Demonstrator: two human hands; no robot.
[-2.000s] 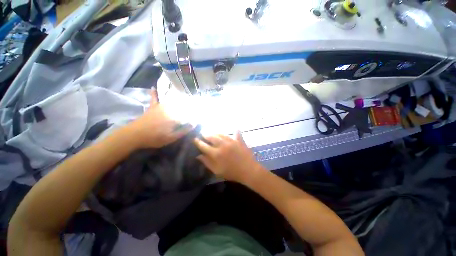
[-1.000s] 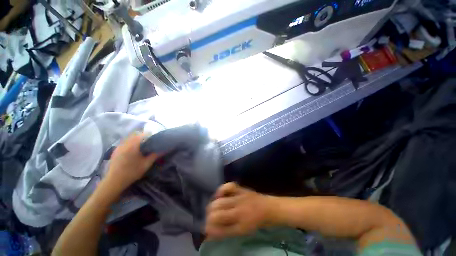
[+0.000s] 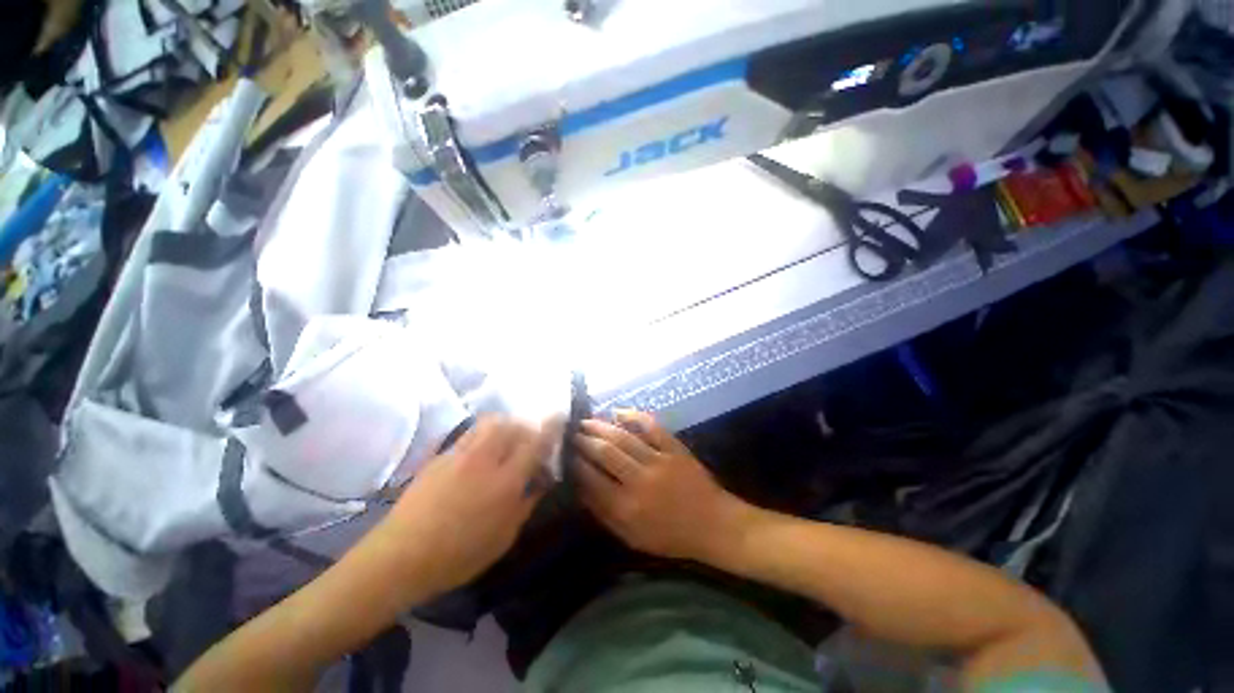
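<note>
A light grey garment with dark strips [image 3: 190,339] lies bunched left of the needle. Its dark seam edge [image 3: 574,420] stands up at the table's front edge, between my hands. My left hand [image 3: 481,487] pinches it from the left. My right hand [image 3: 650,485] holds it from the right with bent fingers. Dark cloth hangs below my hands toward my lap. The white sewing machine [image 3: 663,136] stands behind, with its presser foot area washed out by lamp glare. My hands are in front of the needle, apart from it.
Black-handled scissors [image 3: 880,241] lie right of the needle, beside dark scraps [image 3: 977,224] and a red-orange packet [image 3: 1049,196]. The ruler-marked table edge [image 3: 812,329] runs to the right. Dark cloth [image 3: 1137,447] lies at lower right. Cut pieces are heaped at upper left.
Both hands were at the needle, then drew back and apart with the dark cloth. They have now come together at the table's front edge, gripping the seam edge. The view has shifted.
</note>
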